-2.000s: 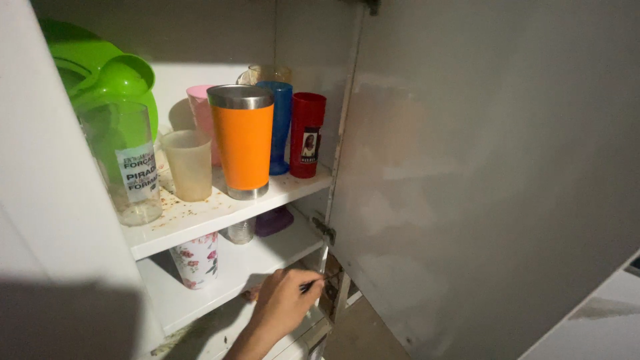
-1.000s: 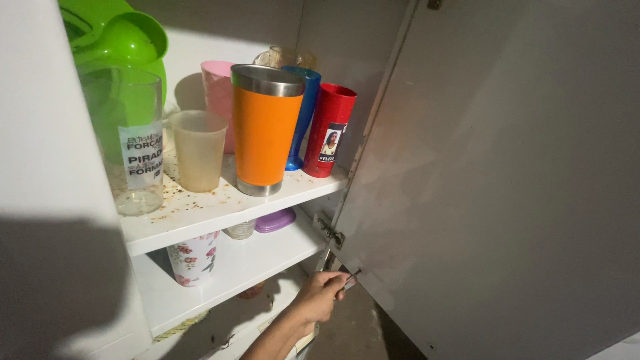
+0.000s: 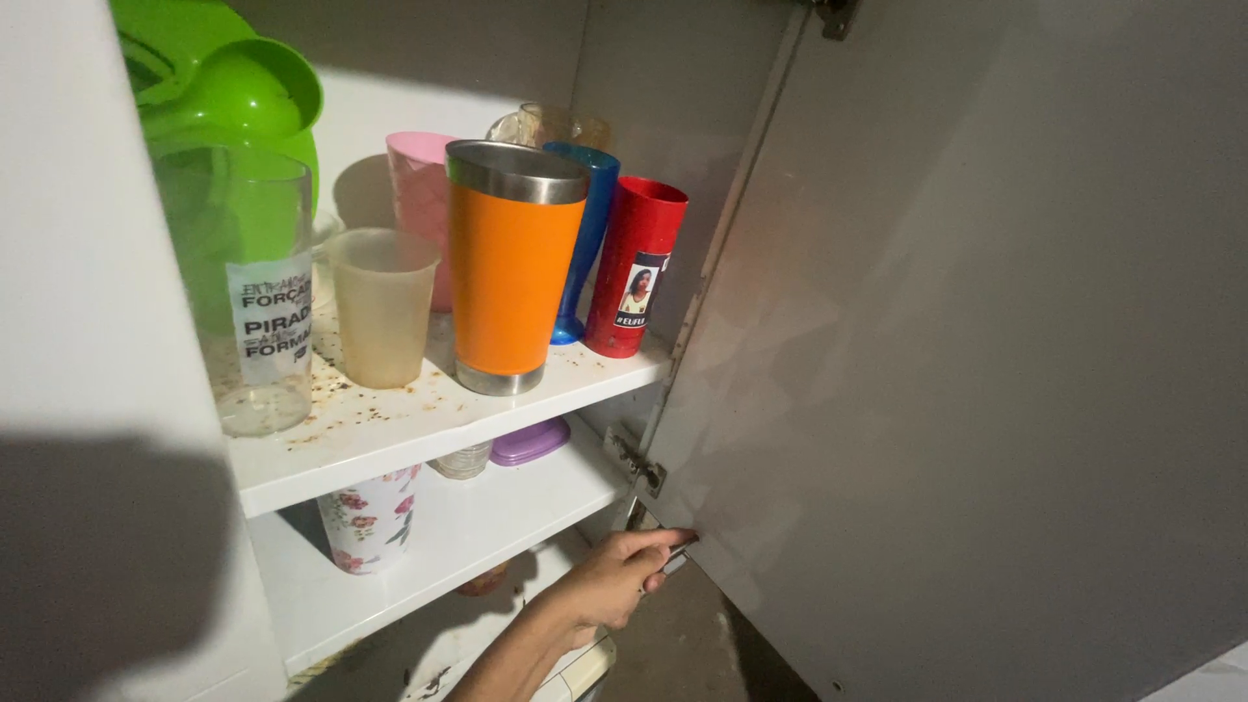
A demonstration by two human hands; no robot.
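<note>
My left hand (image 3: 609, 580) reaches in from the bottom edge, its fingers closed around a small, thin metal-looking object (image 3: 681, 549), mostly hidden. The index finger is stretched out, its tip at the lower corner of the grey cabinet door (image 3: 926, 322), near the hinge side. Just above the hand is a metal hinge (image 3: 636, 460). On the lower shelf to its left stands a white floral cup (image 3: 369, 522); a purple lid or dish (image 3: 529, 441) lies further back. My right hand is out of view.
The upper shelf (image 3: 390, 444), speckled with brown bits, holds an orange tumbler (image 3: 517, 283), a red cup (image 3: 634, 273), a blue glass (image 3: 592, 234), a pink cup (image 3: 414, 166), a frosted cup (image 3: 383, 312), a clear glass (image 3: 268, 390) and green plasticware (image 3: 253, 88).
My left hand has moved from below the hinge, beside the lower shelf's end, to the right, to the door's lower corner. The view has shifted too.
</note>
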